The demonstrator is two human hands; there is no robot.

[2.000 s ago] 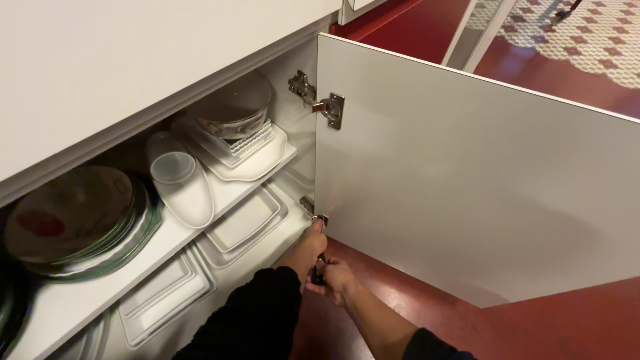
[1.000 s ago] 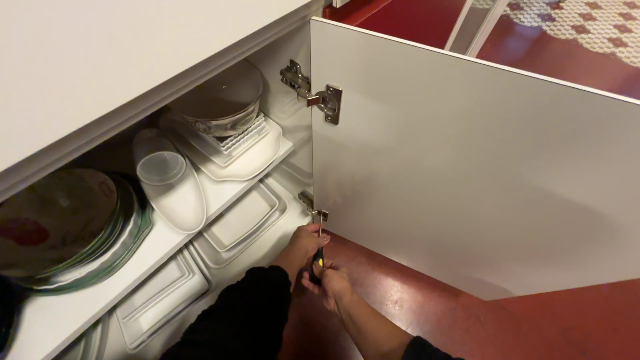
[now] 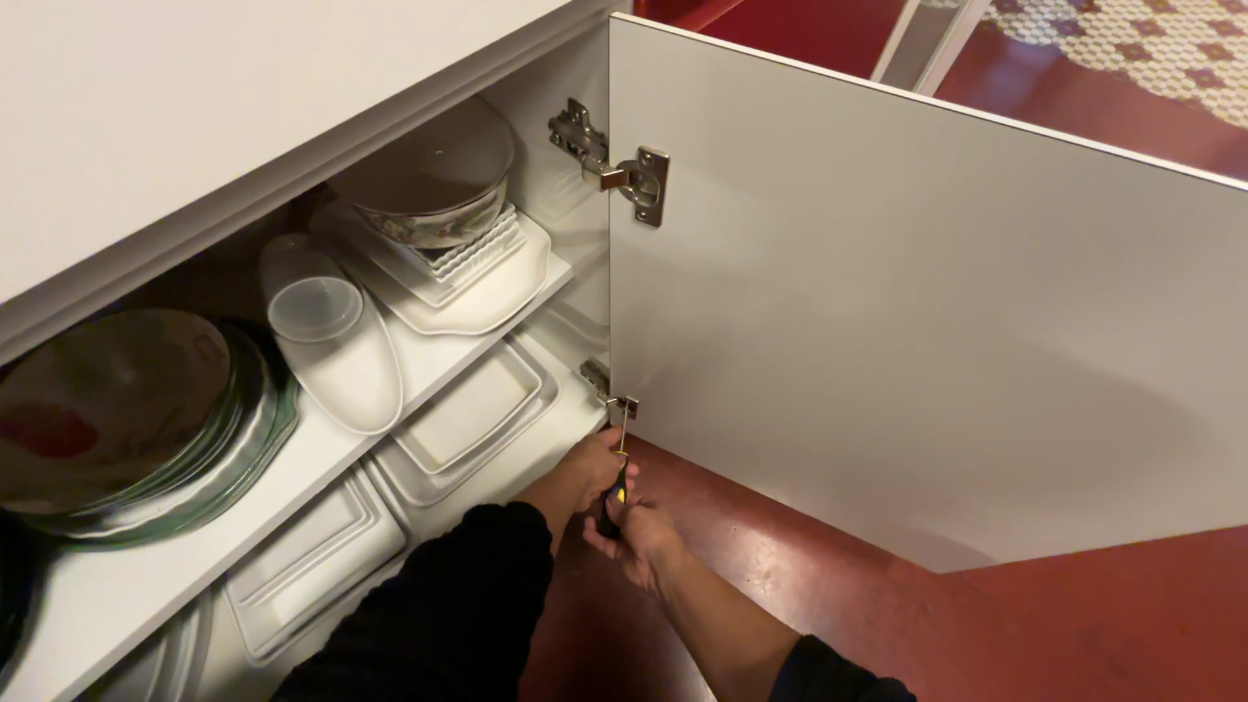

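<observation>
A screwdriver (image 3: pixel 616 495) with a black and yellow handle stands nearly upright, its thin shaft pointing up to the lower cabinet hinge (image 3: pixel 624 406). My right hand (image 3: pixel 639 536) is closed around the handle. My left hand (image 3: pixel 595 470) is at the shaft and the handle's upper end, just below the hinge; whether its fingers grip the tool is partly hidden. The white cabinet door (image 3: pixel 877 312) stands open, joined to the side wall by this hinge and the metal upper hinge (image 3: pixel 624 175).
Stacked plates (image 3: pixel 117 419), an oval white dish (image 3: pixel 346 375) and a patterned bowl (image 3: pixel 439 185) on white dishes fill the upper shelf. Rectangular white dishes (image 3: pixel 473 409) lie below. The white countertop (image 3: pixel 244 88) overhangs them; the red floor (image 3: pixel 780 585) lies under the door.
Both hands stay below the lower hinge. The screwdriver's shaft and yellow-marked handle show more plainly than two seconds ago. The view has shifted slightly.
</observation>
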